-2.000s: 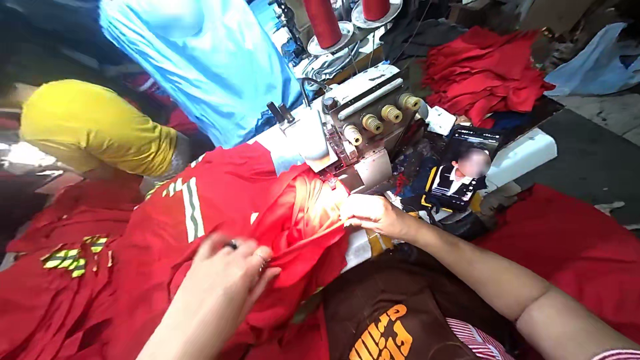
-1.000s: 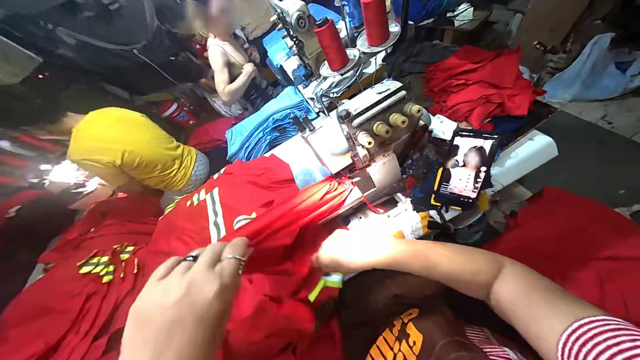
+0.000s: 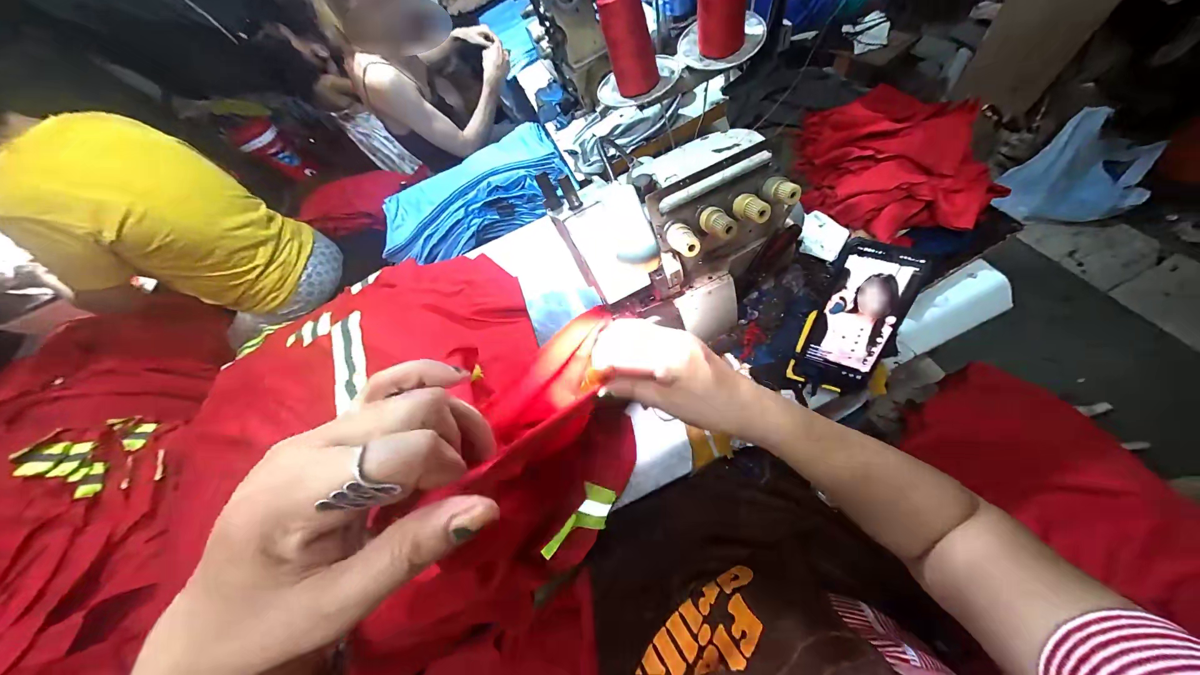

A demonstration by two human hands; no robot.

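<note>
An overlock sewing machine [image 3: 684,234] with several cream tension knobs stands at the centre. Red fabric [image 3: 539,384] with pale and yellow-green reflective strips runs from its needle area down and left. My right hand [image 3: 661,370] pinches the fabric's edge close to the presser foot, under bright light. My left hand [image 3: 375,506] is lower left over the cloth, thumb and fingers apart, a ring on one finger; no cloth shows gripped between them. The exact needle and foot are hidden behind my right hand and glare.
Red thread cones [image 3: 628,47] stand behind the machine. A phone [image 3: 861,314] leans at its right. Folded blue fabric [image 3: 478,197] lies behind left, a red cloth pile [image 3: 895,164] behind right. A person in yellow [image 3: 159,206] bends at left; another sits farther back.
My left hand has come away from the fabric edge, its fingers now apart. My right hand has moved up to the sewing area. The view has shifted.
</note>
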